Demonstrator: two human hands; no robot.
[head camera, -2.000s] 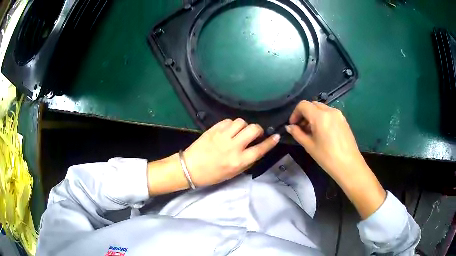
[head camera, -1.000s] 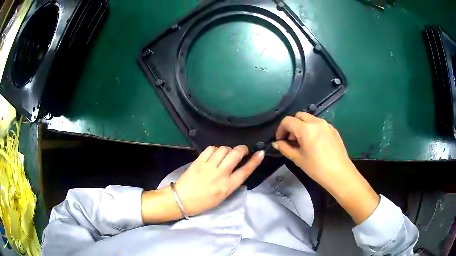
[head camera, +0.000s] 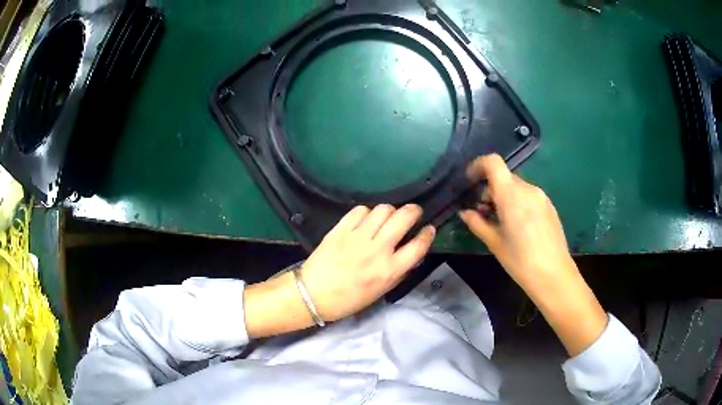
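A square black plastic frame (head camera: 495, 115) with a large round opening lies flat, turned corner-on, at the bench's front edge. Its near corner reaches the edge and is partly under my hands. My left hand (head camera: 364, 257) rests on the near corner, fingertips pressing on the frame's near edge. My right hand (head camera: 514, 225) is at the near right edge, thumb and index finger bent close together and slightly blurred. A dark strip seems to run between the hands, but it is hard to tell from the frame. Whether the right fingertips pinch it cannot be seen.
Stacked black frames (head camera: 47, 87) stand tilted at the far left. More ridged black parts (head camera: 693, 119) are at the right rim. A yellow tangled heap of backing ribbons (head camera: 28, 316) hangs at the lower left. The green bench top (head camera: 594, 182) ends in a curved front edge above my lap.
Over two seconds the frame has shifted left and slightly down in view. My right hand has moved right along the near right edge, away from my left hand, which stays at the near corner.
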